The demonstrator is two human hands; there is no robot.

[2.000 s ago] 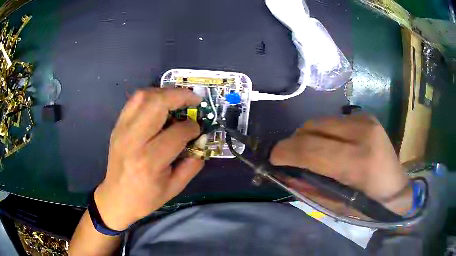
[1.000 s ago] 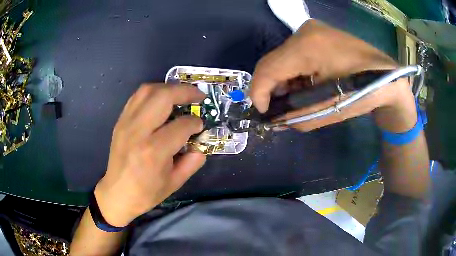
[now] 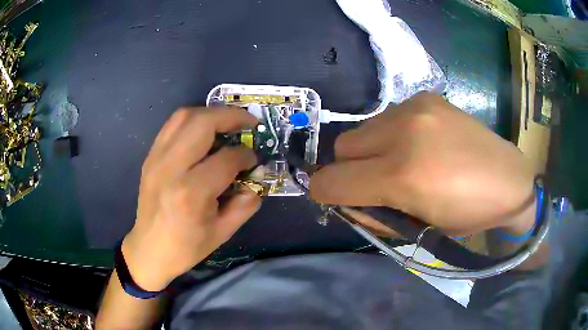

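Note:
The open white socket housing [image 3: 314, 103] lies on the dark mat, with a brass strip [image 3: 264, 99] along its top edge and a blue component [image 3: 299, 120] at its upper right. My left hand [image 3: 196, 180] reaches over its left side, fingers on the small circuit board [image 3: 263, 138] and a brass piece [image 3: 253, 187] at the lower edge. My right hand [image 3: 412, 161] holds the soldering iron [image 3: 412, 218], mostly hidden under the hand, with a pale tube along it. The iron's tip is over the housing's lower right; exact contact is hidden.
A white power cord [image 3: 351, 117] leaves the housing's right side toward a bundle in a clear plastic bag [image 3: 409, 61]. Brass strips [image 3: 19, 116] are piled at far left. A crate of brass pieces [image 3: 58, 314] is at lower left. Cardboard [image 3: 530, 109] stands at the right.
My right hand has swung down and turned since one second ago, uncovering the cord and bag; the iron now slants from the lower right. The left hand has barely moved.

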